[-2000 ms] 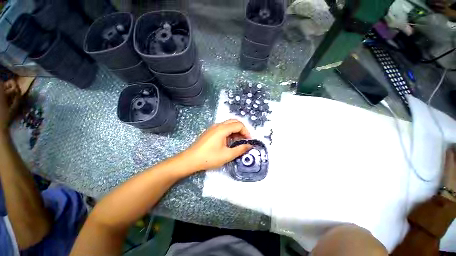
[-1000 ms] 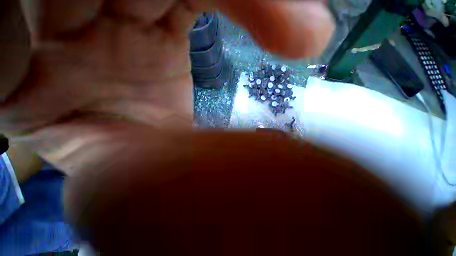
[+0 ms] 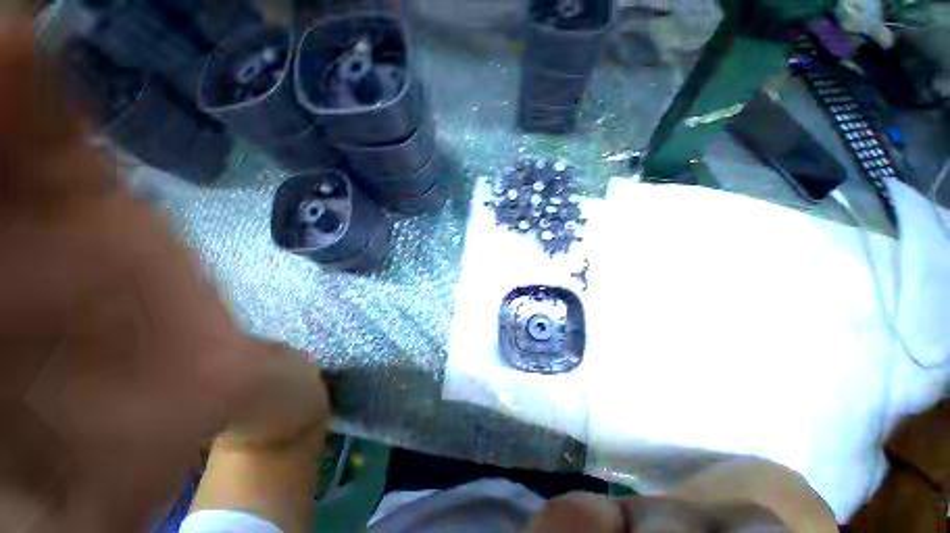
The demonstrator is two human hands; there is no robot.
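Note:
A black rounded-square housing point(image 3: 542, 329) lies open side up on the white foam sheet point(image 3: 719, 333), its round central boss visible. No hand touches it. A heap of small dark inserts with whitish ends point(image 3: 540, 203) lies just beyond it, with one or a few loose ones between. My left hand point(image 3: 125, 302) is raised very close to the camera at the left, large, blurred and cut off; its fingers cannot be made out. What looks like my right hand point(image 3: 583, 515) is at the bottom edge, mostly cut off, with a bare forearm to its right.
Stacked black housings point(image 3: 391, 151) stand on bubble wrap point(image 3: 406, 297) at the left and beyond; another stack point(image 3: 552, 89) stands at the top centre. A green post point(image 3: 693, 83), dark phone-like slab point(image 3: 786, 148) and keyboard point(image 3: 849, 115) are at the upper right. Another person's arm shows at the lower right.
My left hand has left the housing, passed large across the camera and shifted to the left side. The housing stays on the foam and is uncovered again. Skin now shows at the bottom centre edge.

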